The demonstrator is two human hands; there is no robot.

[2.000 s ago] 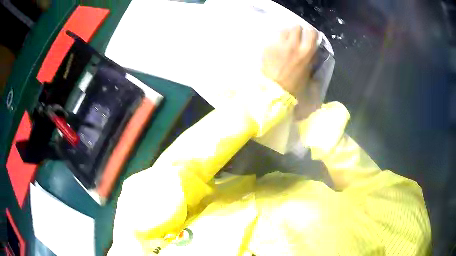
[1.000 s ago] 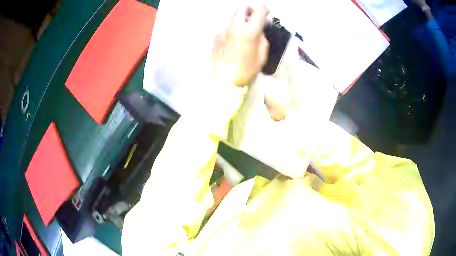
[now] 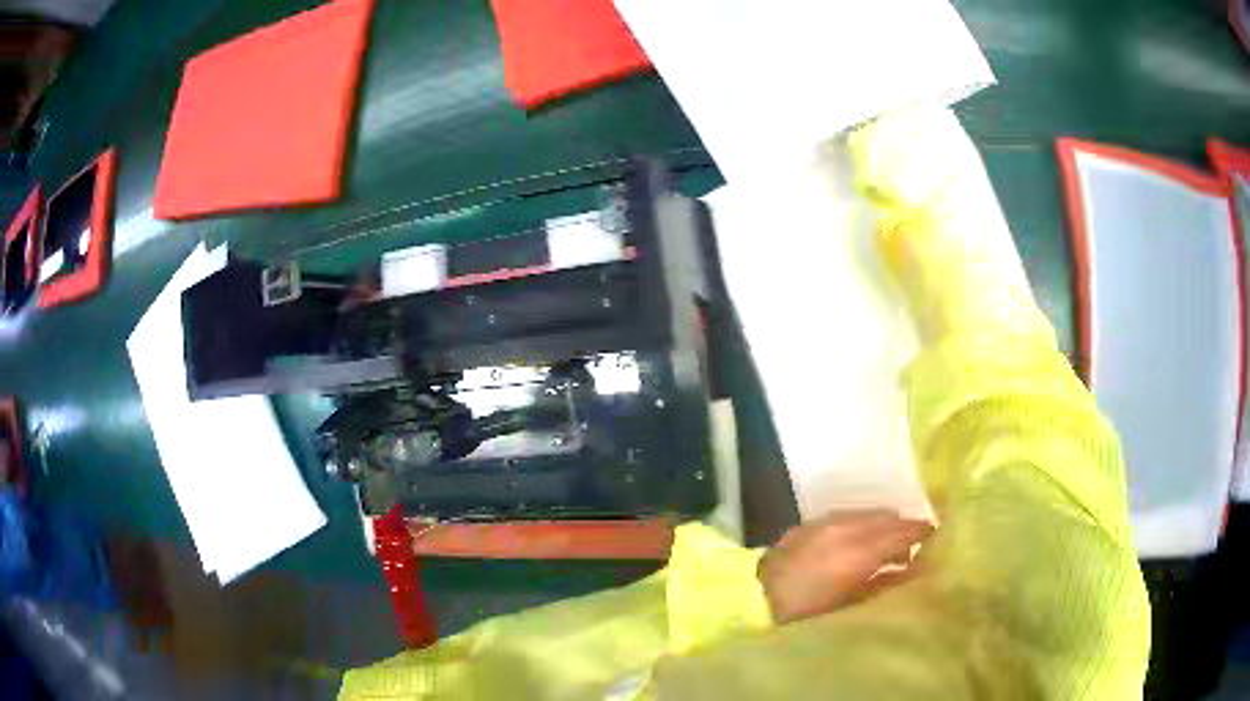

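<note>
White sheets lie to the right of the black press fixture. My left hand is at their near end, fingers partly curled; whether it grips a sheet is unclear. My right sleeve reaches over the sheets to their far part; the right hand cannot be told from the bright white there. The fixture's red clamp handle points toward me. Glossy patches show between its black bars, and a red-orange pad shows along its near edge.
Red-orange pads lie on the green belt beyond the fixture. More white sheets lie to its left. Pale panels with red edges are at the right. Black panels on red pads are at the far left.
The view has turned, bringing the fixture to the centre. My hands, together earlier, are now apart, the left at the near end of the sheets. The small dark item held earlier is no longer seen.
</note>
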